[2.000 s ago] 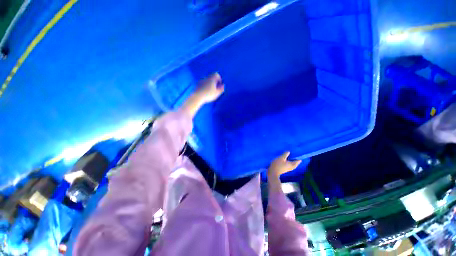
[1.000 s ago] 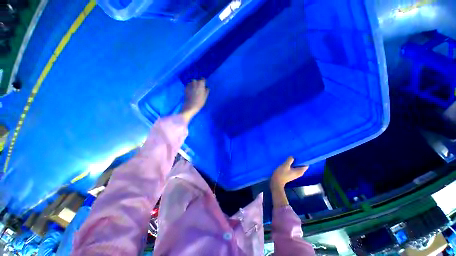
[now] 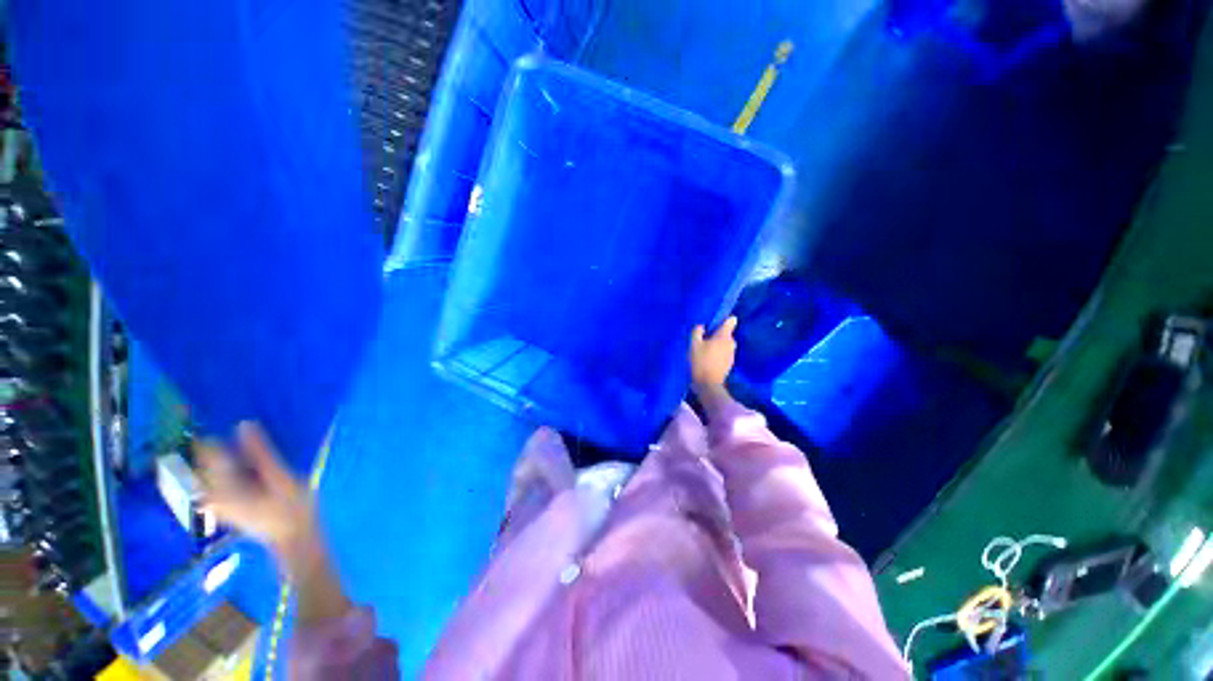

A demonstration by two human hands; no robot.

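An empty blue crate (image 3: 599, 253) lies in front of me, its inside facing me. My right hand (image 3: 714, 357) is closed on the crate's near right rim. A large flat blue sheet (image 3: 213, 200) stands out at the left, blurred at its edges. My left hand (image 3: 253, 495) is blurred at the sheet's lower end, fingers spread against or just below it. Whether it grips the sheet cannot be told. Packed dark units (image 3: 399, 87) show in part beside the sheet, which hides the rest.
Another blue crate (image 3: 446, 160) is behind the empty one. A small blue stool (image 3: 838, 379) is right of my right hand. The green workbench (image 3: 1051, 492) at right holds dark devices, a yellow ring (image 3: 984, 609) and white cable. Boxes (image 3: 200, 645) are at lower left.
My view has turned. My left hand has left the crate's inside and moved left to the blue sheet, which has come into view. The crate looks smaller and tilted differently, my right hand still at its rim.
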